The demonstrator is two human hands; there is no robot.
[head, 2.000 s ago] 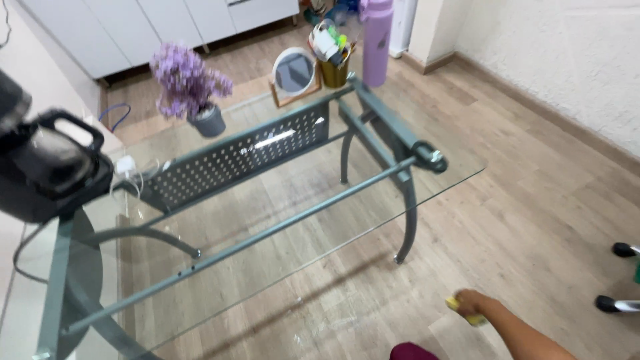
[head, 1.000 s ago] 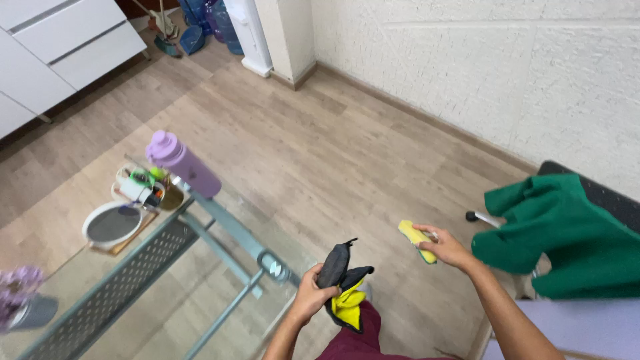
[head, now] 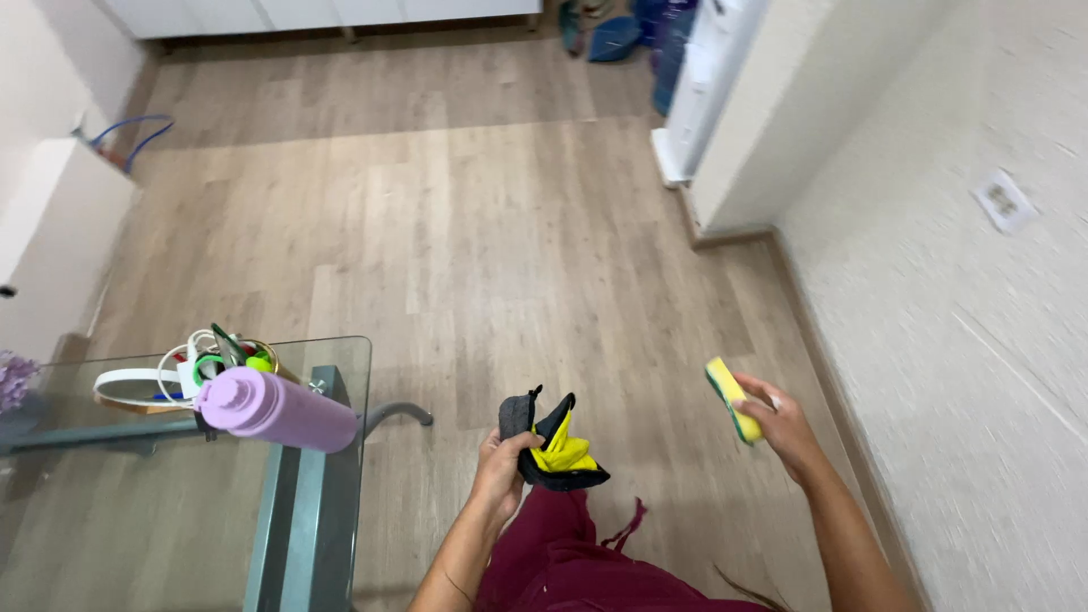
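My left hand (head: 503, 472) grips a folded black, grey and yellow cloth (head: 565, 455) low in the middle of the view, above my maroon trousers. To the right, my right hand (head: 778, 425) holds a yellow sponge with a green scouring side (head: 729, 395) between thumb and fingers. Both hands are in the air over the floor, apart from each other. A lilac bottle (head: 280, 410) stands at the corner of the glass table (head: 127, 518), left of my left hand.
Beside the bottle are a holder with pens and a white cable (head: 229, 353) and a round mirror (head: 127, 387). A curved metal table leg (head: 399, 411) juts out at the corner. A textured wall (head: 960, 280) runs along the right; white cabinets (head: 340, 10) stand ahead.
The view has swung widely. The cloth in my left hand shows one second ago but not two seconds ago, when that hand was out of view. My right hand holds the sponge throughout.
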